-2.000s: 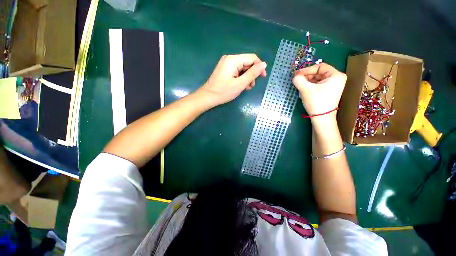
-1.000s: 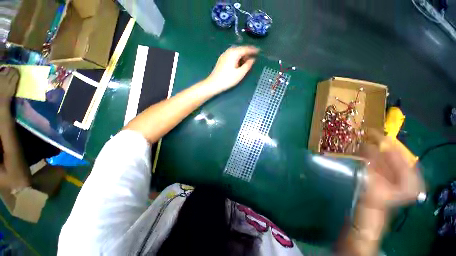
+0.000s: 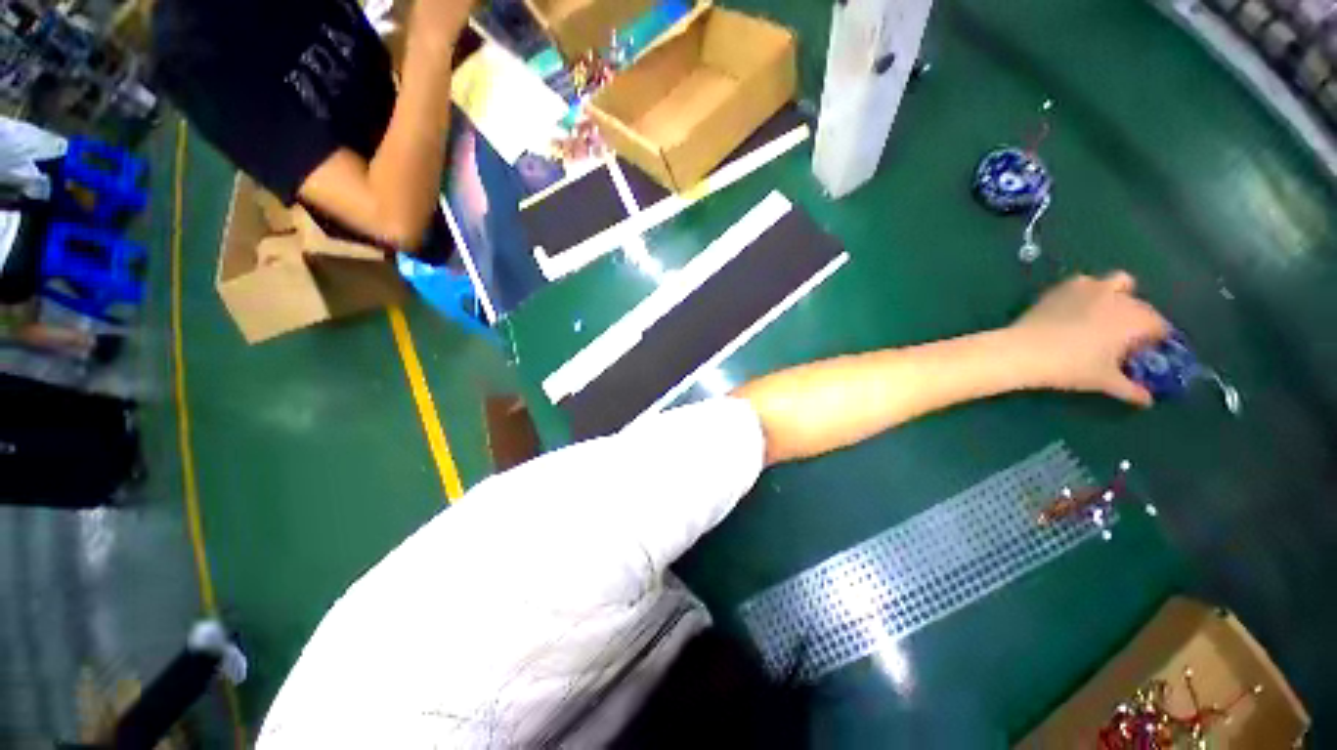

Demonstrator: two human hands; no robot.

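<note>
My left hand reaches out at the right, its fingers and thumb around the edge of a round blue unit with a short pale-ended lead. A second blue unit lies on the bench above it, with its lead towards the hand. The perforated strip lies below my left forearm, with a few red wired components on its far end. The cardboard parts box, holding more red wired components, is cut off at the lower right. My right hand is out of the picture.
A white post stands beyond the black board strip. An open cardboard box and a yellow paper are at the top. A coworker's dark sleeve and arm are at the upper left, above another box.
The view has swung left. My left hand has moved out from beside the strip to a blue unit and taken hold of it. My right hand, blurred beside the parts box before, has left the picture.
</note>
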